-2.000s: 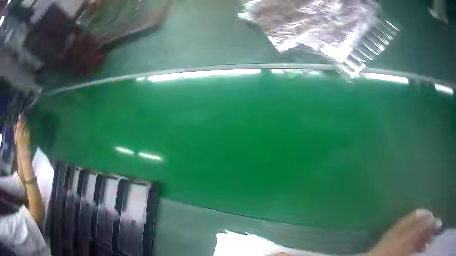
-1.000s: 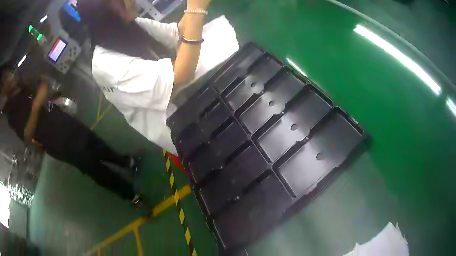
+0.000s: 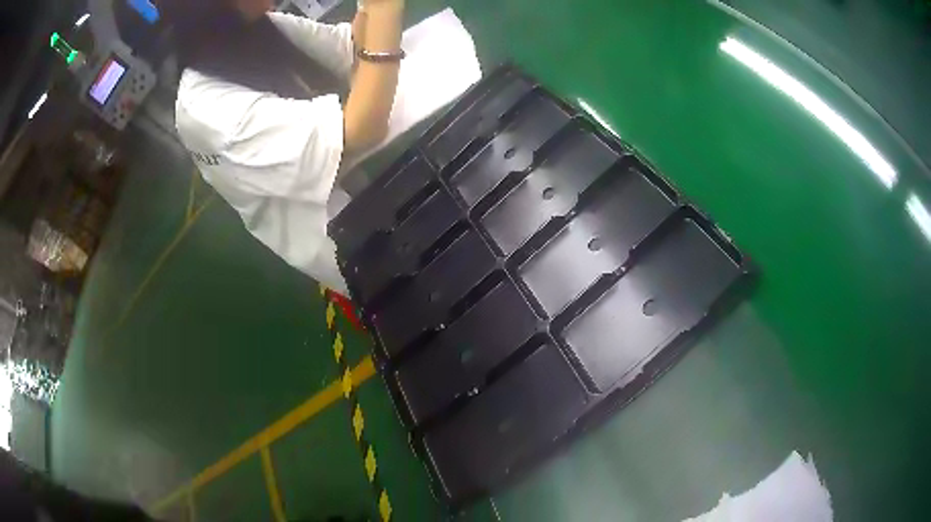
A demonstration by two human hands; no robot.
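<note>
A large black blister tray [image 3: 549,260] with two rows of rectangular pockets lies on the green bench, in the middle of the view. Its pockets hold nothing that I can see, and most show a small round mark in the floor. A white sheet [image 3: 768,502] lies at the bottom right, cut off by the picture's edge. Neither my left hand nor my right hand is in the picture.
A neighbouring person in a white top [image 3: 271,163] stands against the tray's far left side, an arm raised. The green bench [image 3: 817,275] carries tube-light reflections. Yellow floor lines and black-yellow tape [image 3: 357,423] run at the lower left. A machine panel [image 3: 107,82] shows top left.
Since two seconds ago the view has swung left, and my right hand has gone out of it. Since one second ago, the dark-clothed person at the left has gone from view.
</note>
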